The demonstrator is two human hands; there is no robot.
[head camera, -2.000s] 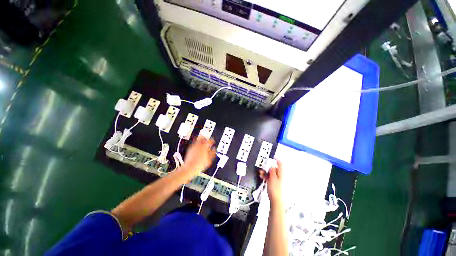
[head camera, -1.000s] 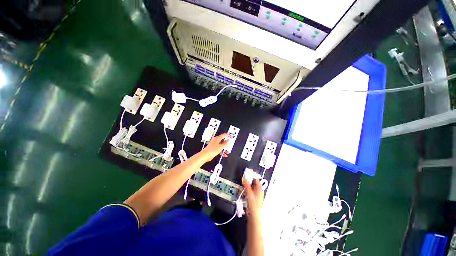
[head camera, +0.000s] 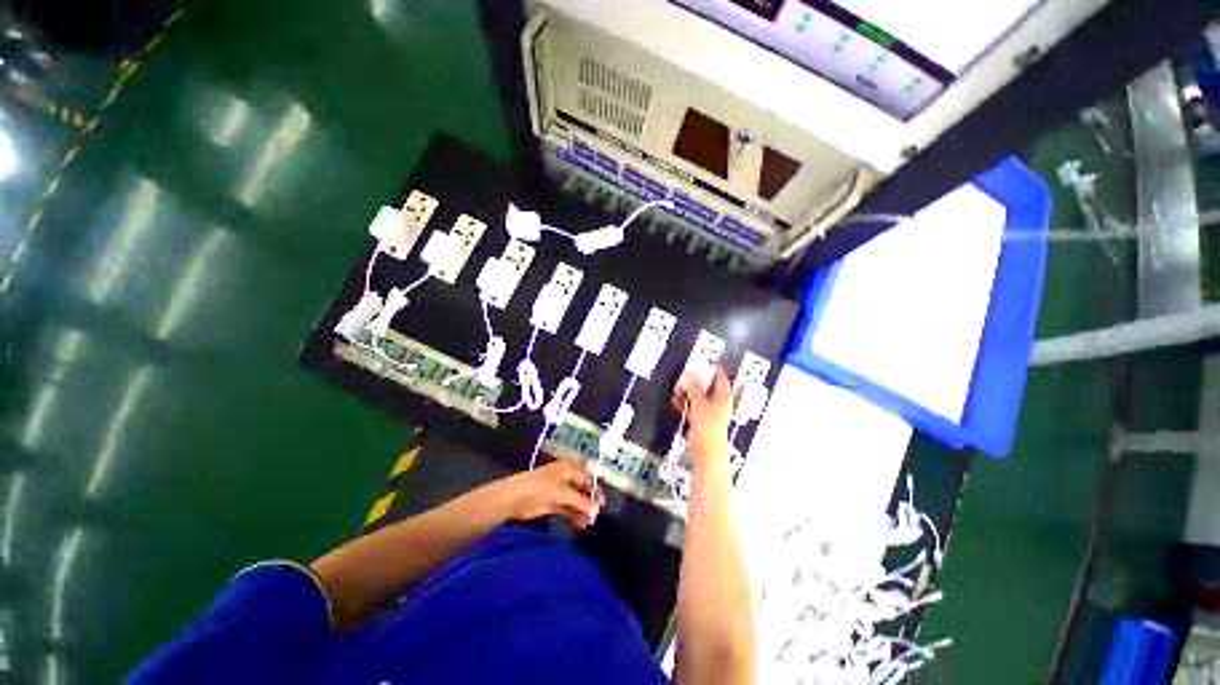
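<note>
White AC test sockets (head camera: 612, 301) stand in a slanting row on the black fixture table, with white power adapters (head camera: 549, 311) on them and cords hanging toward me. My right hand (head camera: 709, 412) has its fingers on a power adapter (head camera: 700, 375) at the second socket from the right end; the fingers partly hide it. My left hand (head camera: 559, 493) is just off the near side of the test connection board (head camera: 422, 377), with a thin white cord end (head camera: 593, 510) at its fingertips. In-line cord pieces (head camera: 617, 431) lie over the boards.
A rack-mounted tester (head camera: 656, 114) stands behind the fixture. A loose adapter (head camera: 523, 222) with its cord lies before it. A blue tray (head camera: 1024, 308) with a white sheet is at the right. A tangled pile of adapters (head camera: 843, 602) lies on the white side surface. Green conveyor (head camera: 1070, 268) beyond.
My left hand has moved from the sixth socket down to the near edge of the boards. My right hand has moved up with an adapter to the seventh socket. The camera view has shifted.
</note>
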